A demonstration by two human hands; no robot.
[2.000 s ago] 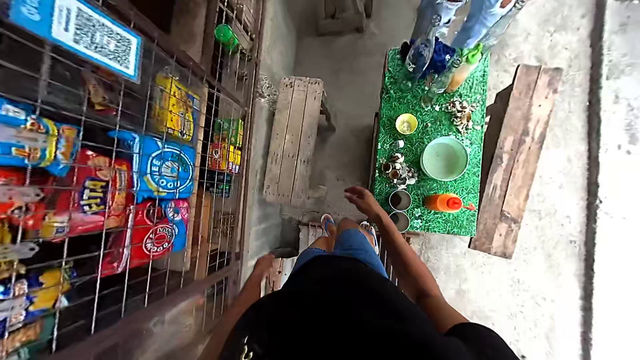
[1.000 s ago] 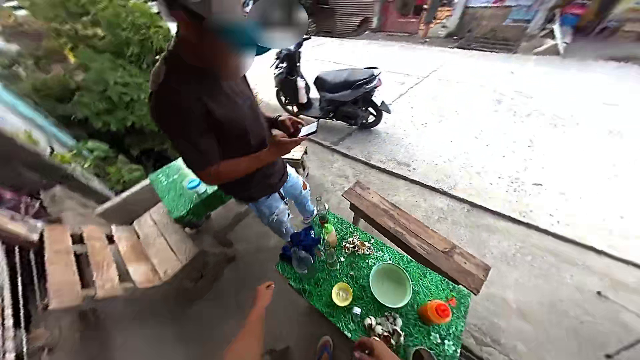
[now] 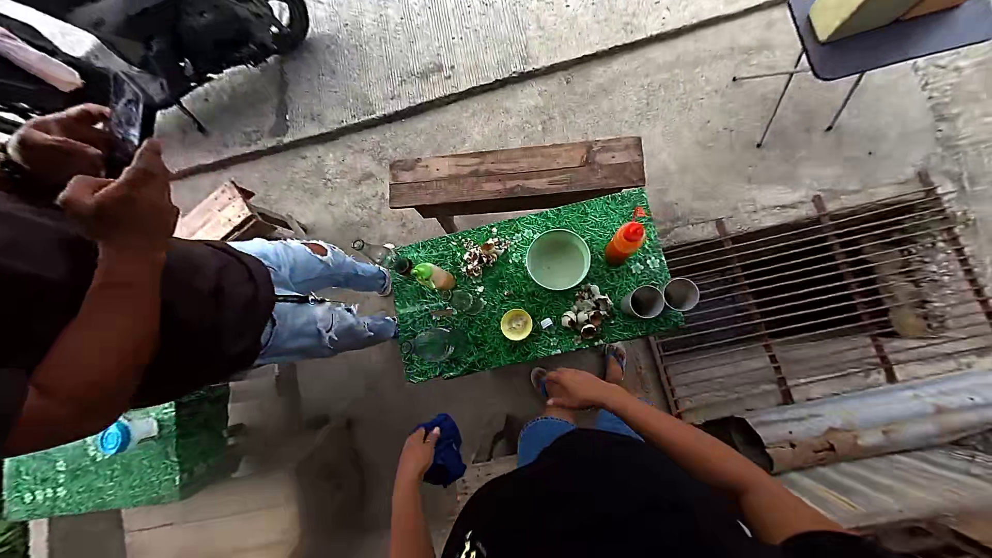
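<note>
My left hand (image 3: 418, 456) grips a blue cloth (image 3: 444, 451) below the near edge of the green table (image 3: 496, 353). Over my knees, just off that edge, my right hand (image 3: 575, 388) holds nothing visible; its fingers hang loosely bent. The table bears a pale green bowl (image 3: 558, 260), a small yellow bowl (image 3: 516, 325), an orange squeeze bottle (image 3: 625, 243) and a green-capped bottle (image 3: 433, 277). Eggshell-like pieces lie in two piles (image 3: 587, 311), (image 3: 484, 256). Two metal cups (image 3: 643, 301) sit at the right end, a clear glass pitcher (image 3: 434, 345) at the left.
A person (image 3: 132, 302) with a phone (image 3: 130, 120) stands at the left end of the table. Beyond the table is a wooden bench (image 3: 518, 174). A metal grille (image 3: 821, 287) lies to the right, a folding table (image 3: 876, 50) at the upper right, and a parked motorcycle (image 3: 178, 43) at the upper left.
The blue cloth, on the table beside the glassware one second ago, is now in my left hand, off the table. The view has turned considerably.
</note>
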